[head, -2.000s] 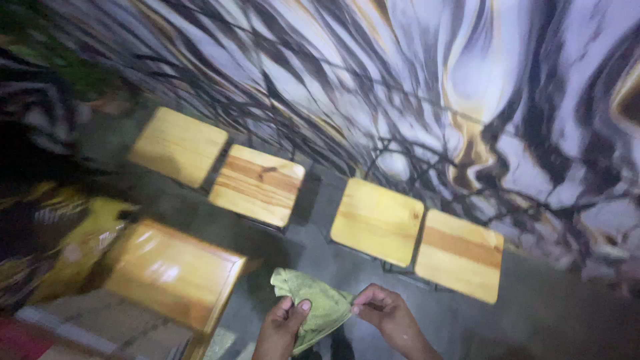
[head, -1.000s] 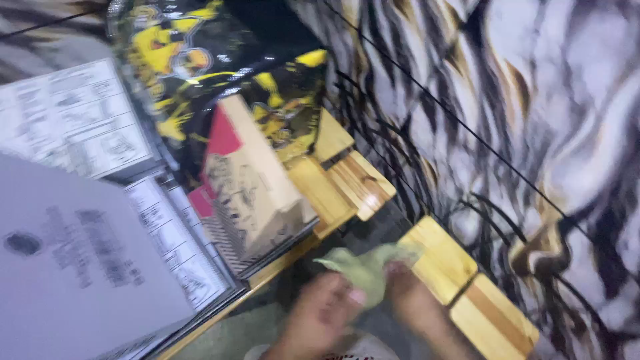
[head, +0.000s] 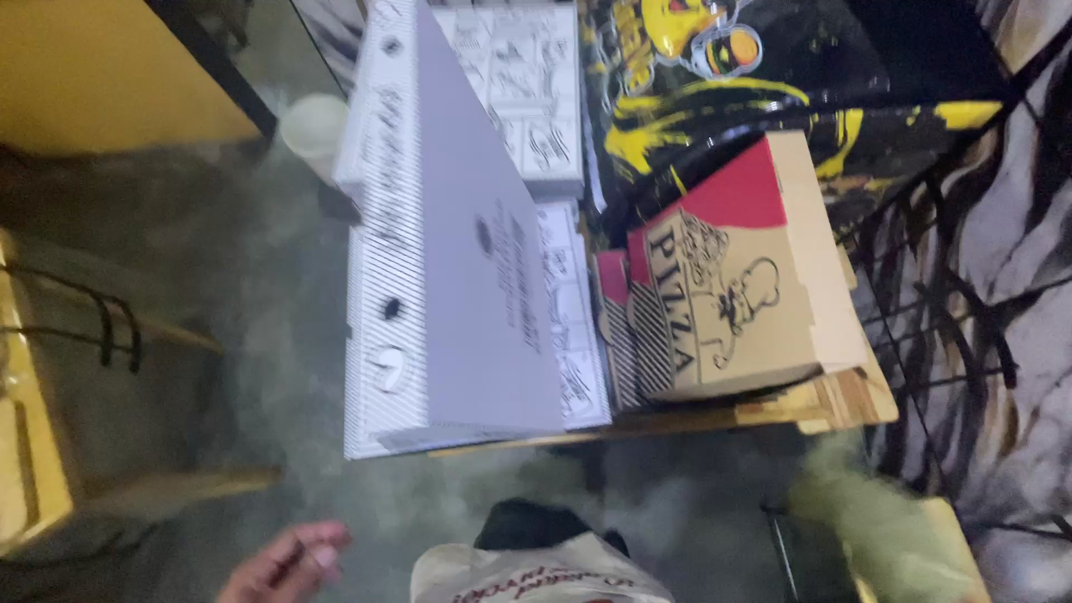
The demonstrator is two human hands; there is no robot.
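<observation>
My left hand (head: 289, 565) is low at the left of centre, fingers loosely curled, with nothing seen in it. A green cloth (head: 879, 519), blurred by motion, hangs at the lower right over a wooden stool top (head: 959, 536). My right hand cannot be made out there. Ahead stands a wooden table (head: 796, 408) with a brown and red pizza box (head: 745, 285), a large white and grey carton (head: 486, 251) standing tilted, and flat printed white boxes (head: 536, 92).
A black and yellow printed bag or box (head: 804, 84) fills the table's far right. A marbled wall (head: 997, 335) runs along the right. Wooden chairs (head: 33, 452) stand at the left, and a pale round container (head: 314, 126) is behind the carton.
The view has swung to the boxes on the table. My hands, together at the green cloth before, are now apart; the cloth is at the far right, away from my left hand.
</observation>
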